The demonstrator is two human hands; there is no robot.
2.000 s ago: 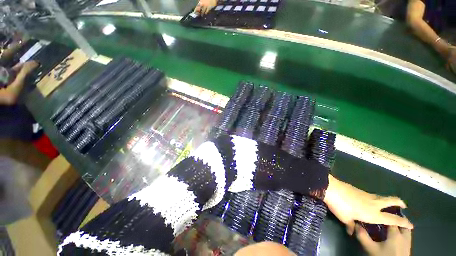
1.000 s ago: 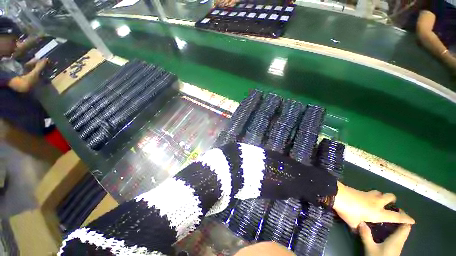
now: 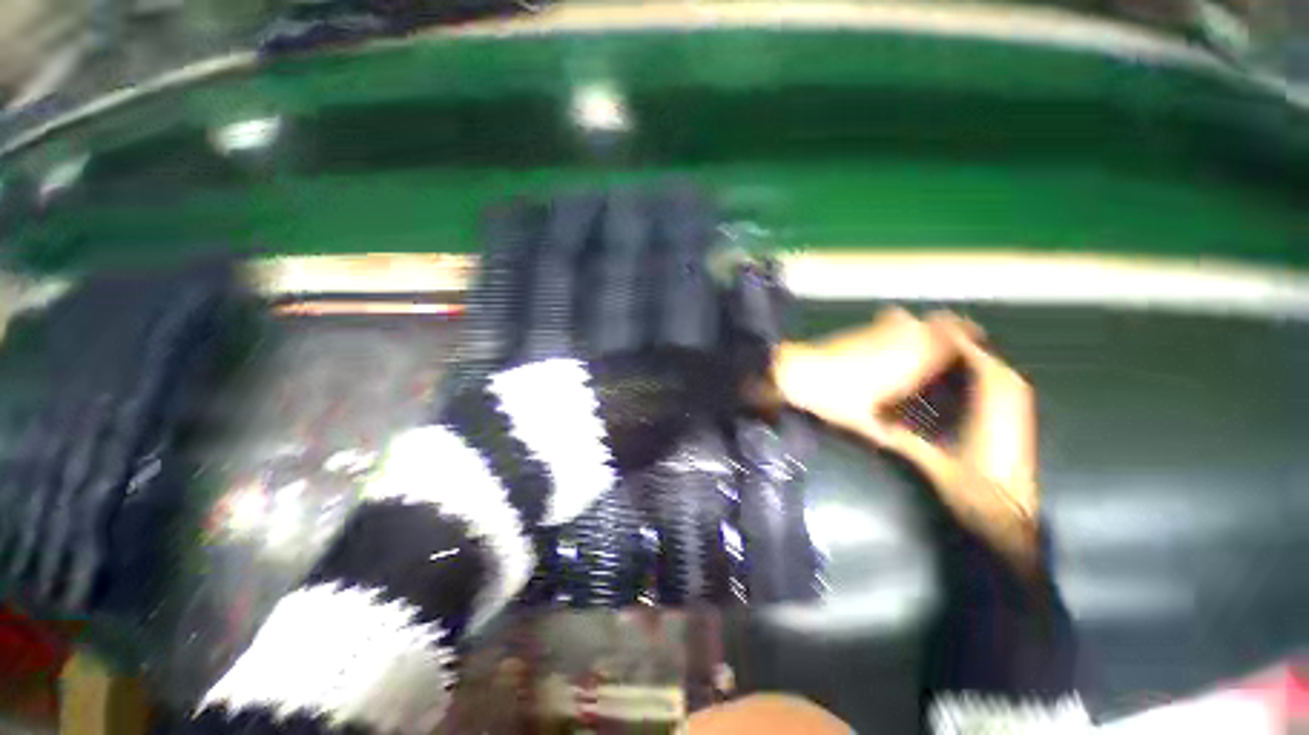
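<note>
The frame is blurred. My left hand (image 3: pixel 847 376) reaches across from the left in a black and white knitted sleeve. My right hand (image 3: pixel 1001 438) comes up from the lower right. Between them they hold a small dark stack of keypads (image 3: pixel 940 402), right of the tray. Rows of stacked keypads (image 3: pixel 596 273) stand in long dark ribbed columns in front of me. My left sleeve lies across them and hides their middle part. The near ends of the columns show below the sleeve.
A second group of ribbed columns (image 3: pixel 108 417) lies at the left. A glossy printed sheet (image 3: pixel 309 388) lies between the two groups. The green conveyor belt (image 3: pixel 890 216) with its pale edge rail (image 3: pixel 1077 279) runs across behind. A pink and white thing shows at the lower right edge.
The view has turned to the right, so the columns now stand further left and straighter. Both hands are raised off the lower right area, still holding the dark stack. My right forearm now shows.
</note>
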